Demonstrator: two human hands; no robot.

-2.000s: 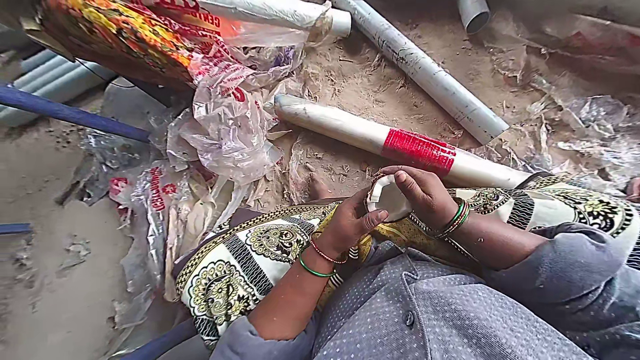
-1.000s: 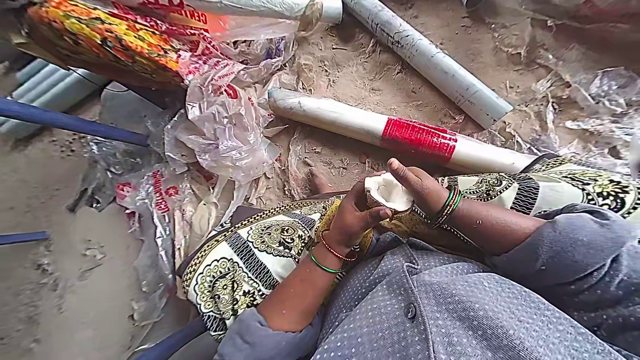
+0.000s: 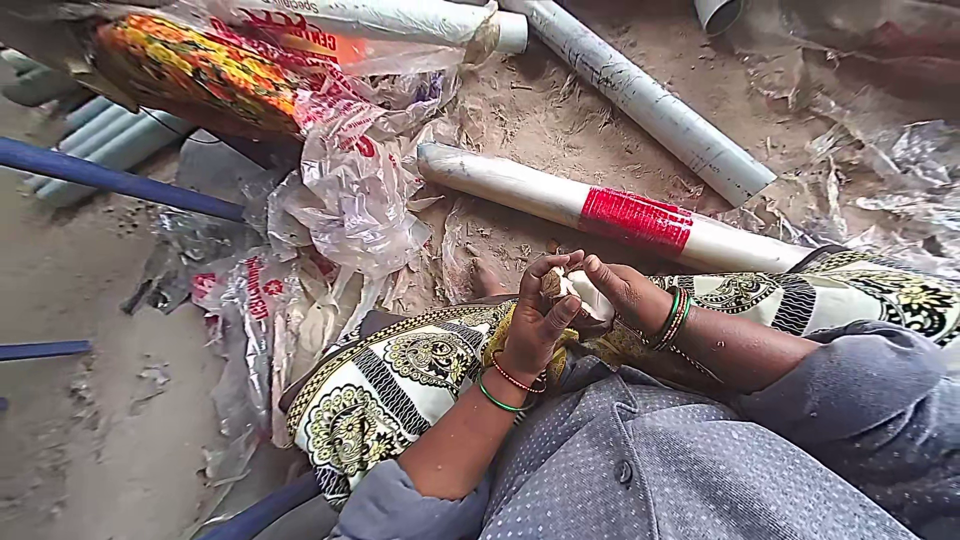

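Note:
Over the lap, both hands are on a piece of coconut (image 3: pixel 591 297) with white flesh and a rough brown outer side. My left hand (image 3: pixel 538 315) grips its left part, thumb in front and fingers curled over the brown edge. From the right, my right hand (image 3: pixel 634 294) holds the white part, its thumb along the top. Whether the coconut is one piece or two cannot be told. Bangles circle both wrists. Beneath the hands lies a patterned cloth (image 3: pixel 431 356) in cream, black and yellow.
A pale pipe with a red wrapped band (image 3: pixel 510 180) lies just beyond the hands, a grey pipe (image 3: pixel 652 101) behind it. Crumpled plastic wrapping (image 3: pixel 360 202) lies on the left, near a blue bar (image 3: pixel 112 176) and a flowered bundle (image 3: pixel 199 67). A bare foot (image 3: pixel 487 281) shows beyond the cloth.
The coconut has been turned in the hands: its white hollow faced up a second ago, and now a brown edge shows at the left fingers. Both hands stay close together over the lap.

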